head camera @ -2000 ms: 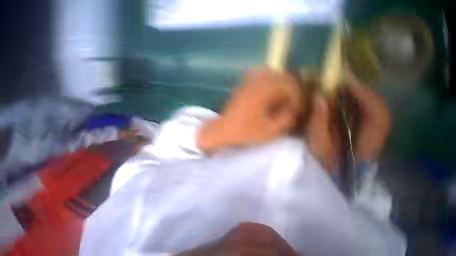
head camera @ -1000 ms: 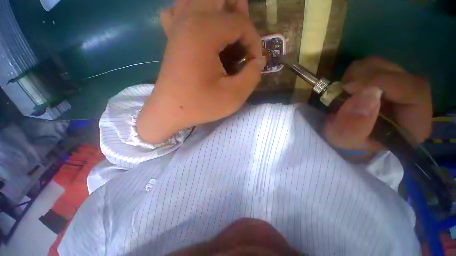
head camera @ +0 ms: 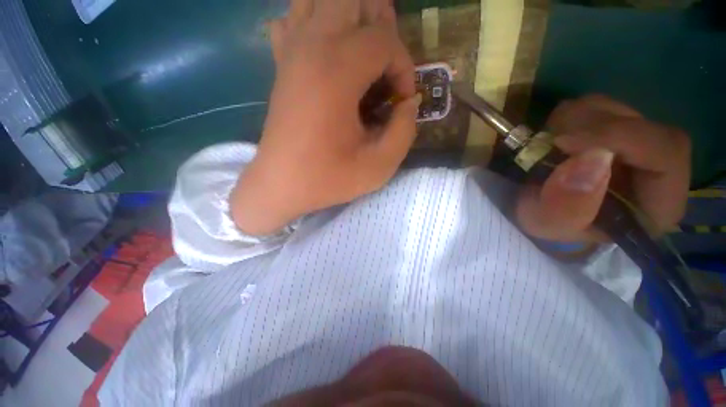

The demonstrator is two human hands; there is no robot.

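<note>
A small circuit board with a pale rim (head camera: 435,92) lies on the brown fixture (head camera: 458,48) beside a pale yellow strip (head camera: 500,52). My left hand (head camera: 334,119) is at the board's left edge, thumb and index finger pinched together on something thin, too small to name for sure. Solder wire (head camera: 203,110) runs from the left to this hand. My right hand (head camera: 609,171) holds the soldering iron (head camera: 521,141) by its dark handle. Its silver tip points at the board's right edge; I cannot tell whether it touches.
The green bench (head camera: 199,56) spans the top. A white ribbed block (head camera: 40,103) stands at the far left. Part of a white item (head camera: 97,8) shows at the top left. Blue rails and red floor patches lie below the bench.
Since the blurred frame, the view has steadied on the board and iron. In the last second my left hand has shifted slightly, and the iron's tip sits slightly further right of the board.
</note>
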